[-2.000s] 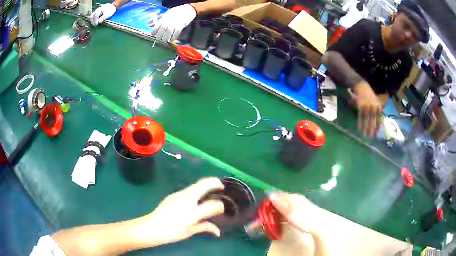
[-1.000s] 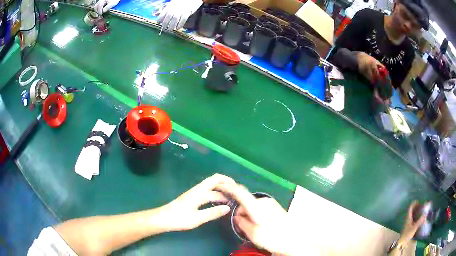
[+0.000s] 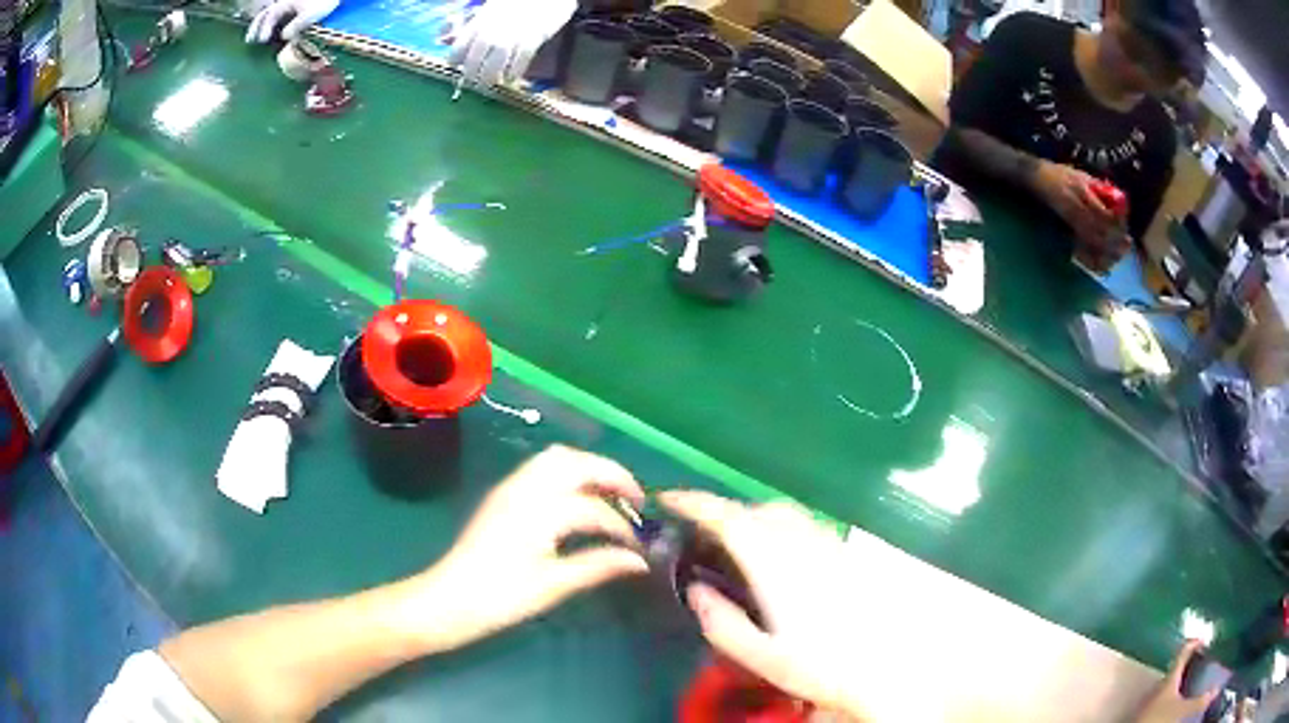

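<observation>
My left hand (image 3: pixel 544 530) is at the lower centre, its thumb and fingertips closed on a small dark part (image 3: pixel 635 517) at a black housing's side. My right hand (image 3: pixel 763 565) is wrapped around the black housing (image 3: pixel 718 582), which is mostly hidden by the fingers. A red flared top (image 3: pixel 728 698) shows under my right hand at the bottom edge, partly cut off. A part-assembled unit with a tilted red top (image 3: pixel 426 357) stands on the green surface to the left, a white-tipped wire trailing from its right side.
A unit (image 3: pixel 728 254) with trailing wires stands beyond. A white bundle (image 3: pixel 273 428), a loose red ring (image 3: pixel 157 314) and rolls lie left. A tan board (image 3: pixel 975 636) is at lower right. Housings (image 3: pixel 810 146) stand on the blue strip by a carton. Gloved hands and a person are opposite.
The red top first seen in my right hand is now below it. My right hand has moved around the housing, and my left fingertips have come to its side. The far unit has shifted right.
</observation>
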